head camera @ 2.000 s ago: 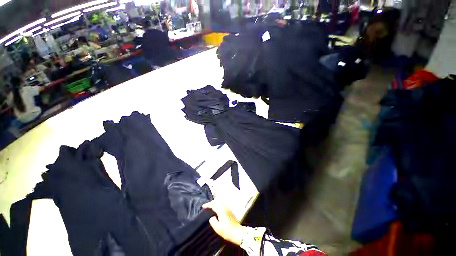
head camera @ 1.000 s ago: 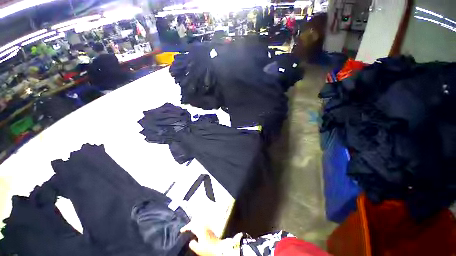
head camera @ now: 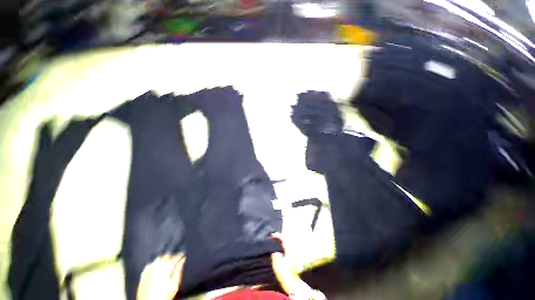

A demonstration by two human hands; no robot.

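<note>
Dark part-sewn trouser panels (head camera: 220, 152) lie in layers on the pale table, with stepped far ends and shiny patches near the wide near end. My right hand (head camera: 285, 270) is at the right near edge of the stack, its thumb on top and its other fingers mostly hidden; it appears to grip the edge. My left hand (head camera: 161, 278) touches the near end of the panels further left; blur hides whether it grips. A bundle (head camera: 352, 176), narrow near its far end, lies to the right. A bent dark strip (head camera: 317, 205) lies between stack and bundle.
A large dark pile (head camera: 434, 123) with a white label stands on the table (head camera: 281, 64) at the right. More dark panels (head camera: 35, 211) lie at the far left. The concrete aisle (head camera: 410, 281) runs beyond the table's edge at the lower right. The background is blurred.
The view has swung left, so the crates and heaped cloth have left clear view. My left hand has come into view at the panels. My right hand stays at the stack's right edge.
</note>
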